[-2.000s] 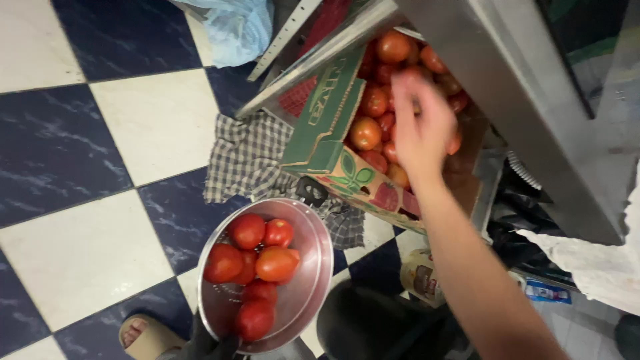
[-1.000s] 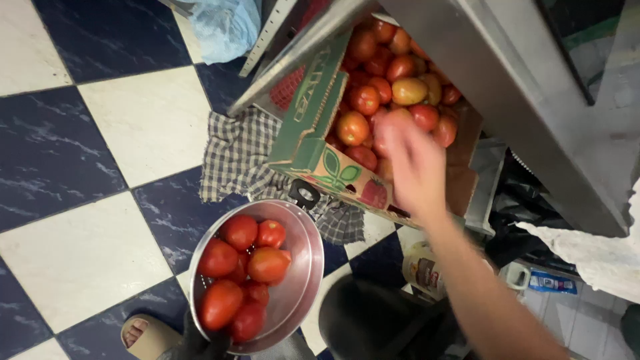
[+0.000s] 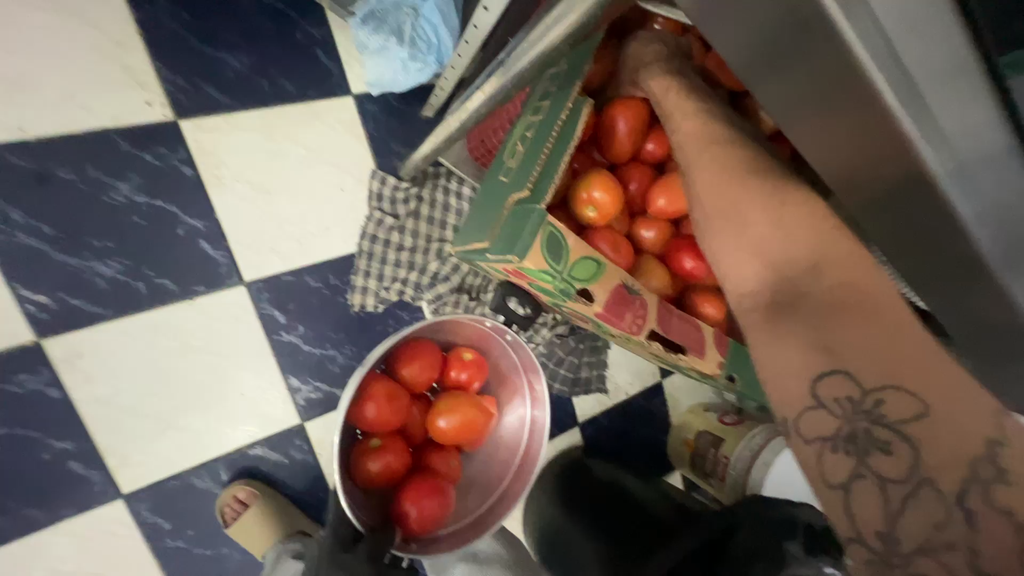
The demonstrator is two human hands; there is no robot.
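My right hand [image 3: 658, 60] reaches deep among the tomatoes [image 3: 626, 130] at the far end of a green-edged cardboard box [image 3: 512, 232]; its fingers are hidden, so I cannot tell what they hold. My tattooed forearm crosses over the box. At the lower middle is a round metal bowl [image 3: 512, 448] with several red tomatoes [image 3: 418, 364] and a more orange one [image 3: 460, 418]. What appears to be my left hand [image 3: 360, 544], dark and gloved, grips the bowl's lower rim.
A metal frame edge [image 3: 864, 120] runs along the box's right side. A checkered cloth [image 3: 408, 240] lies on the tiled floor under the box's corner. Near it are a caster wheel [image 3: 516, 306], a blue plastic bag [image 3: 404, 40], a plastic tub [image 3: 720, 452] and a sandaled foot [image 3: 260, 516].
My right hand has moved from the nearer part of the box to its far end, down among the tomatoes. The bowl has stayed at the lower middle.
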